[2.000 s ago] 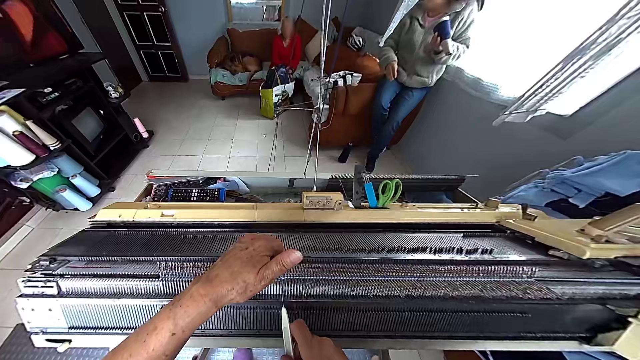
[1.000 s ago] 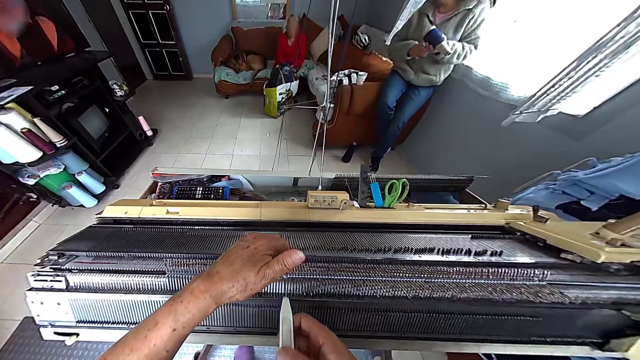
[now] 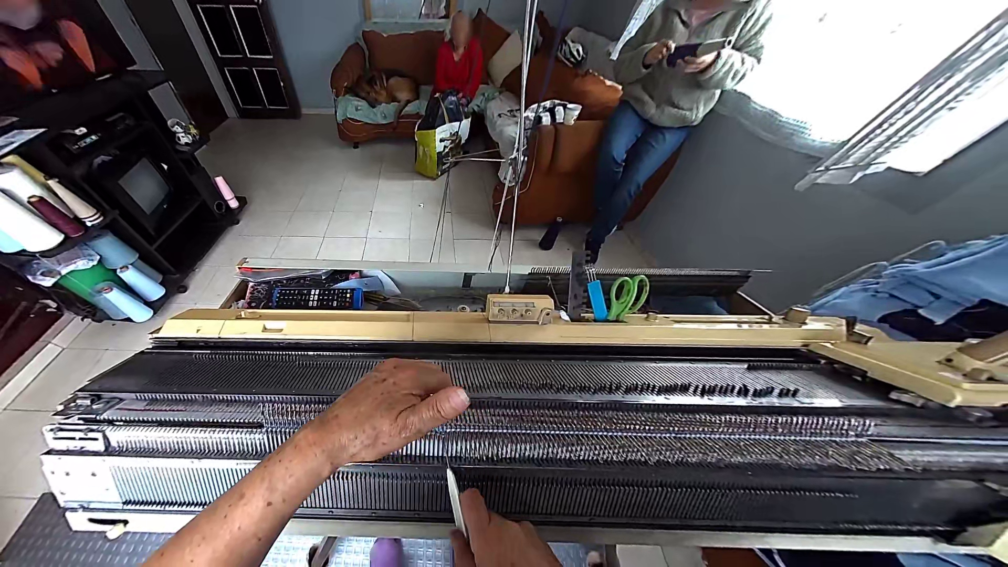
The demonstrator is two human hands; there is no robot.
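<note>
A double-bed knitting machine [image 3: 598, 488] with long rows of metal needles spans the view. My left hand [image 3: 394, 409] lies over the needle rows left of the middle, thumb pointing right; what its fingers do underneath is hidden. My right hand [image 3: 500, 535] holds a white-handled tool [image 3: 455, 498] with a thin tip at the front bed, just below my left hand. Behind the beds, a cream rail carries a small row counter [image 3: 520, 308]. At the far right sits the cream carriage [image 3: 913, 362].
Behind the rail, a tray [image 3: 465, 282] holds a remote control [image 3: 315, 298], green-handled scissors [image 3: 628, 298] and a blue-handled tool [image 3: 597, 299]. Yarn cones [image 3: 118, 276] stand at the left. One person [image 3: 661, 87] stands beyond the machine; another [image 3: 458, 67] sits on a sofa.
The white-handled tool has tilted in my right hand, its tip now leaning left. My left hand stays over the needles. The standing person has brought both hands together at a dark object.
</note>
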